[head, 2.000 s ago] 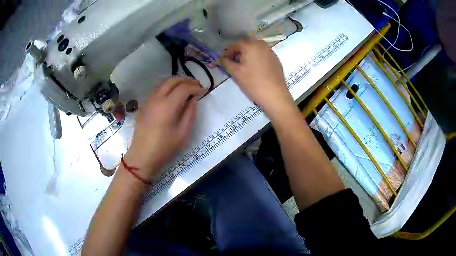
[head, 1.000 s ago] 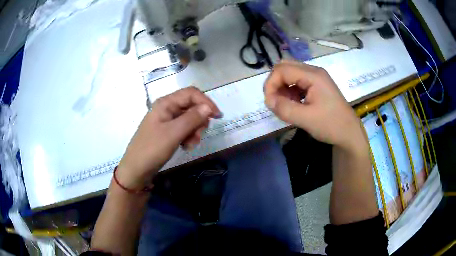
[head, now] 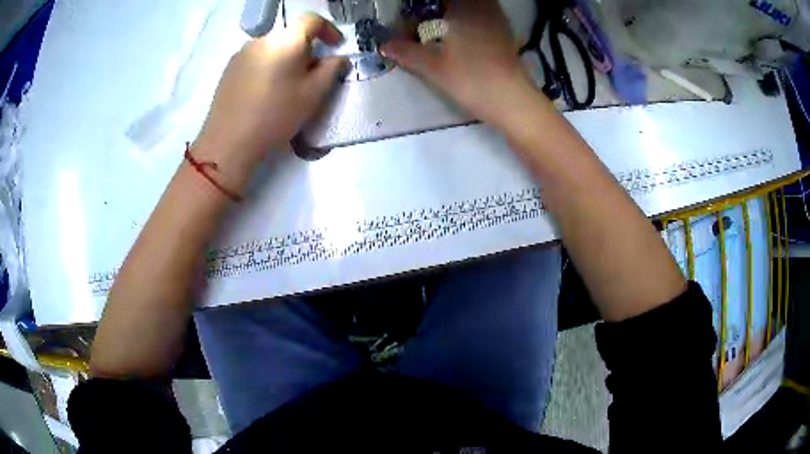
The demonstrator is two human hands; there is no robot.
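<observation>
My left hand [head: 266,89] is at the needle area, its thumb and index finger just left of the presser foot [head: 369,35]. A small bright white patch shows between those fingertips; I cannot tell whether it is fabric or shiny metal. My right hand [head: 471,62] is bent in from the right, its fingertips close to the right side of the presser foot. What either hand holds is hidden or blurred. The shiny needle plate [head: 366,69] shows below the foot.
Black-handled scissors [head: 568,62] lie right of my right hand, beside a purple-blue bundle [head: 629,82] and a white stick-like tool [head: 686,84]. A printed ruler [head: 382,229] runs along the table's front edge. A yellow wire basket [head: 721,293] stands at the right.
Both hands have gone from the scissors area, past the table front, up to the needle. The fingertips now meet around the presser foot. The view has shifted too.
</observation>
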